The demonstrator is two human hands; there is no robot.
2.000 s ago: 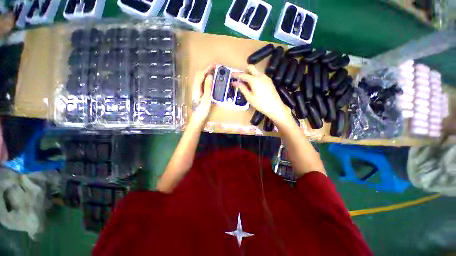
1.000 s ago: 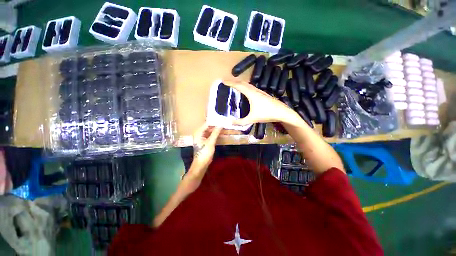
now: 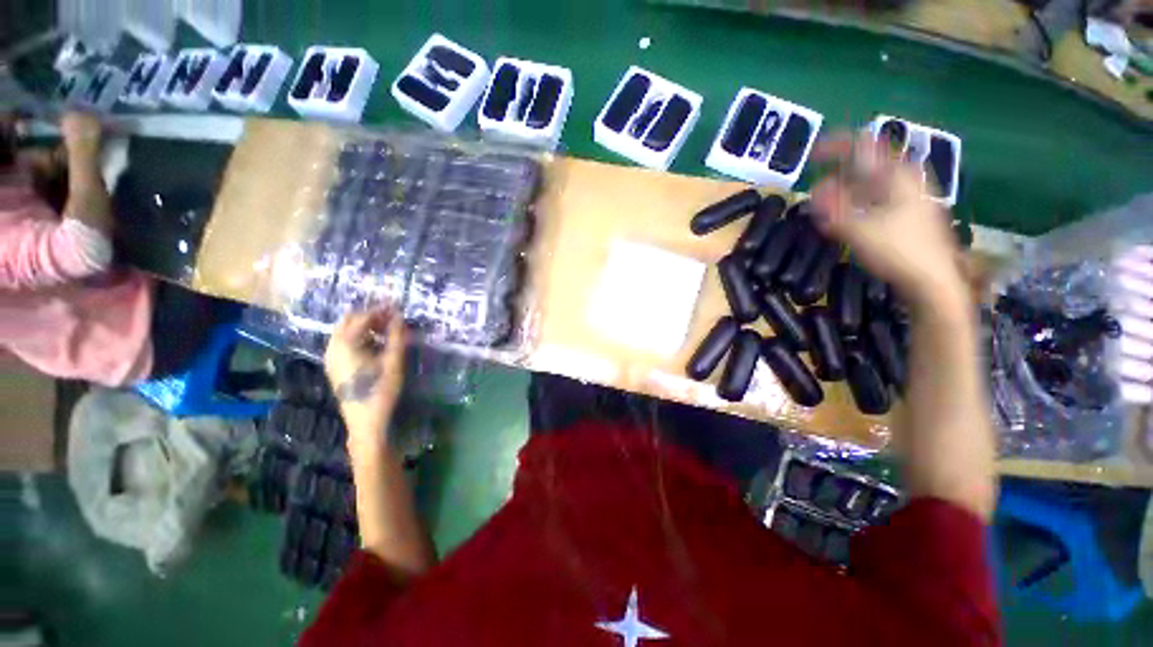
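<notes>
My right hand (image 3: 881,209), blurred, is over the back right of the loose pile of black oblong units (image 3: 824,341), its fingers apart with nothing seen in them. Just beyond it, a filled white insert (image 3: 942,164) sits on the green surface, partly hidden by the hand. My left hand (image 3: 367,364) is at the front edge of the clear blister tray (image 3: 430,240) holding wide black units. Its fingers are curled, and whether they grip anything is unclear. A plain white square box or lid (image 3: 647,298) lies on the board between tray and pile, no dark slots visible.
Filled white inserts (image 3: 525,101) line the green surface beyond the board. A crinkled clear bag of small black pieces (image 3: 1056,354) and pale pink-white pieces (image 3: 1138,310) are at right. Stacked trays (image 3: 316,487) and blue stools (image 3: 1081,556) are below. Another person's arm (image 3: 86,190) is at left.
My hands have parted from the filled insert, left to the tray, right out over the pile. A filled insert now shows at the row's right end, a white square on the board. The view has shifted.
</notes>
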